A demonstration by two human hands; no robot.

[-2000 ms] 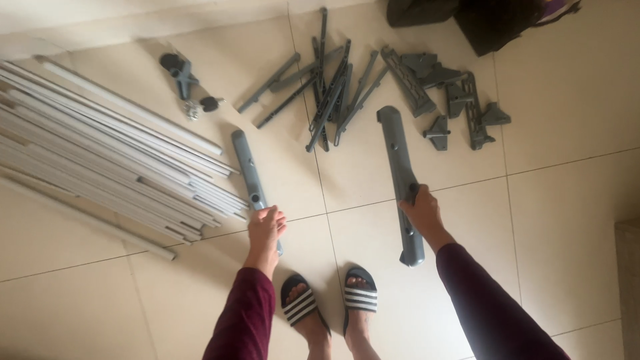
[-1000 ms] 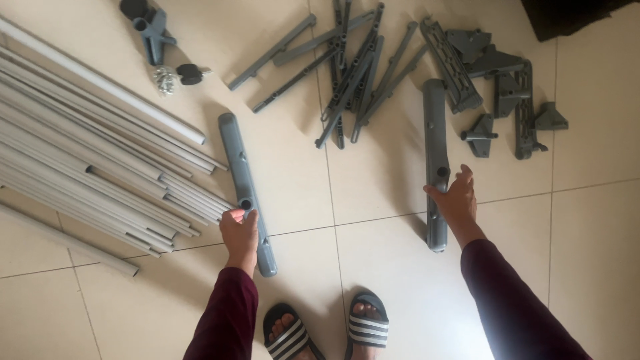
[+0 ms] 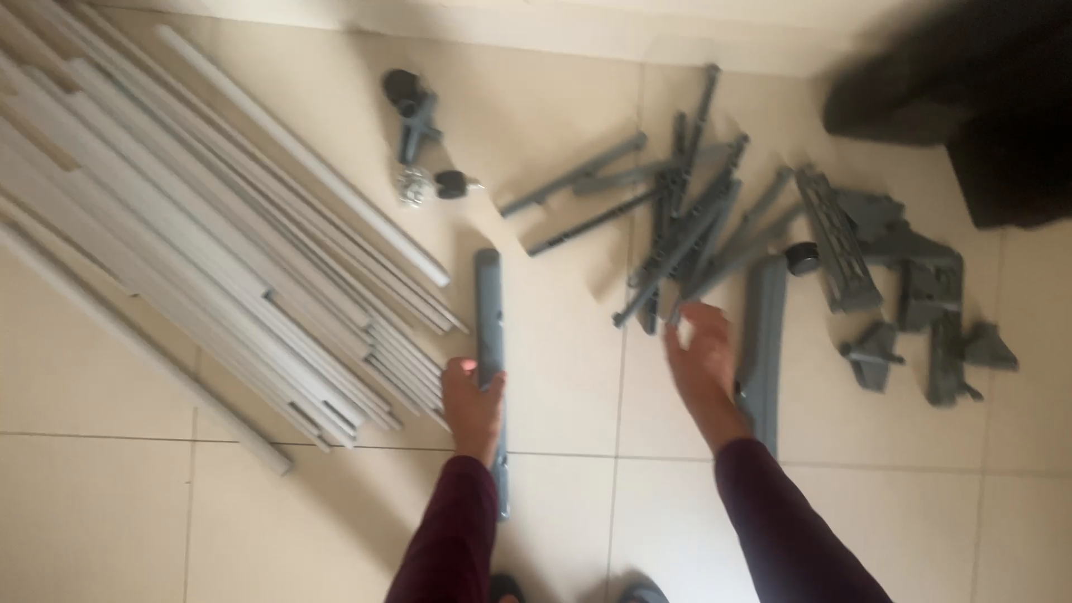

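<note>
My left hand [image 3: 474, 406] grips a grey plastic bar [image 3: 489, 310] around its middle, beside the ends of the white tubes. The bar's far end points away from me. My right hand [image 3: 703, 360] is blurred, with its fingers curled at the near end of a pile of thin grey plastic bars [image 3: 691, 234]; whether it holds one I cannot tell. A second wide grey bar [image 3: 764, 335] lies just right of that hand, partly behind the wrist and sleeve.
Many white tubes [image 3: 201, 218] cover the floor at left. A grey connector [image 3: 416, 126], a bag of small metal parts [image 3: 412, 186] and a black knob [image 3: 452, 184] lie at the top. Grey brackets [image 3: 930, 293] are at right, below dark objects [image 3: 904, 92]. My sandals are at the bottom edge.
My right hand has let go of the right wide bar and moved left to the thin bars. My left hand stays on the left wide bar. The view has shifted.
</note>
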